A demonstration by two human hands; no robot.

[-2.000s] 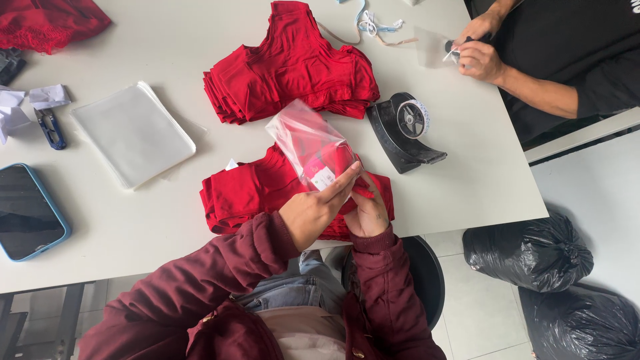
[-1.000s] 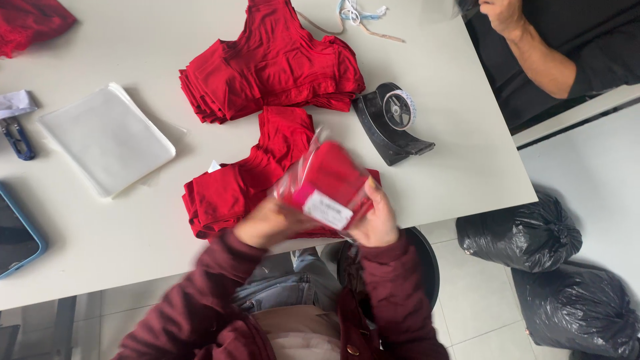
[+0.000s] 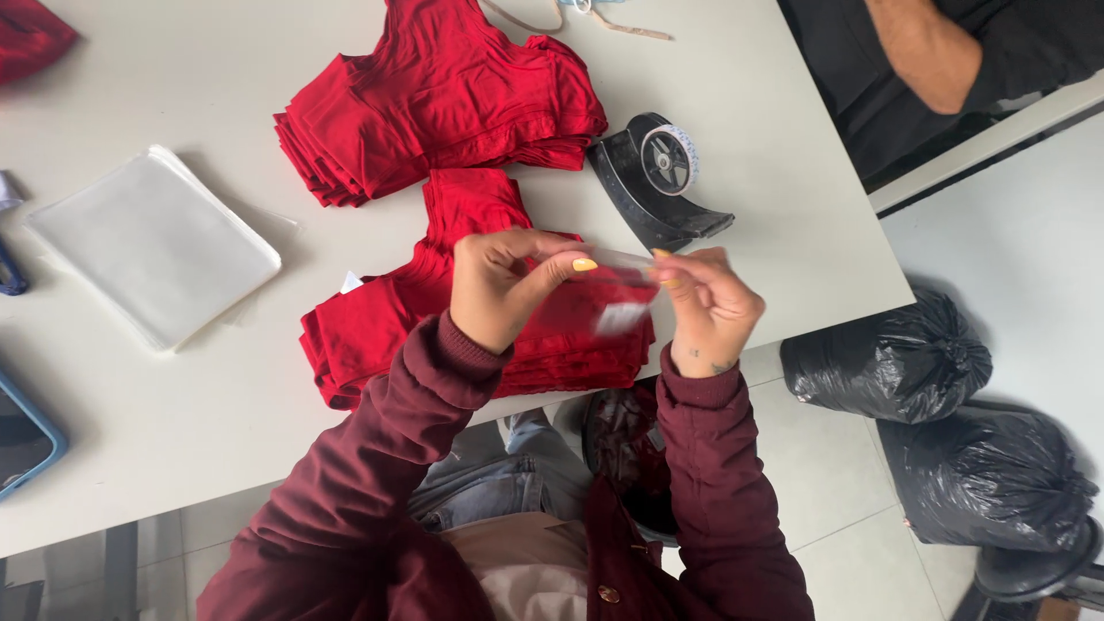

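Note:
My left hand (image 3: 509, 285) and my right hand (image 3: 709, 302) pinch the upper edge of a clear plastic bag (image 3: 617, 257) between them. A folded red garment with a white label (image 3: 621, 317) shows through the bag, blurred. Below the bag lies a stack of red garments (image 3: 371, 332) at the table's front edge, a small white tag (image 3: 350, 282) at its left. Another stack of red garments (image 3: 448, 95) lies behind it. Just beyond my right hand stands a black tape dispenser (image 3: 642, 185) with a tape roll (image 3: 670, 160) on its wheel.
A pile of clear plastic bags (image 3: 159, 250) and a blue-cased phone (image 3: 26, 435) lie on the white table's left side. Cords (image 3: 621, 26) lie at the back. A person's arm (image 3: 927, 52) is at the upper right. Black garbage bags (image 3: 888, 362) and a black bin (image 3: 634, 457) stand on the floor.
My hands held the bagged garment around its body before; now they are apart at the bag's upper edge, with the bag hanging between them. The other person's hands have left view.

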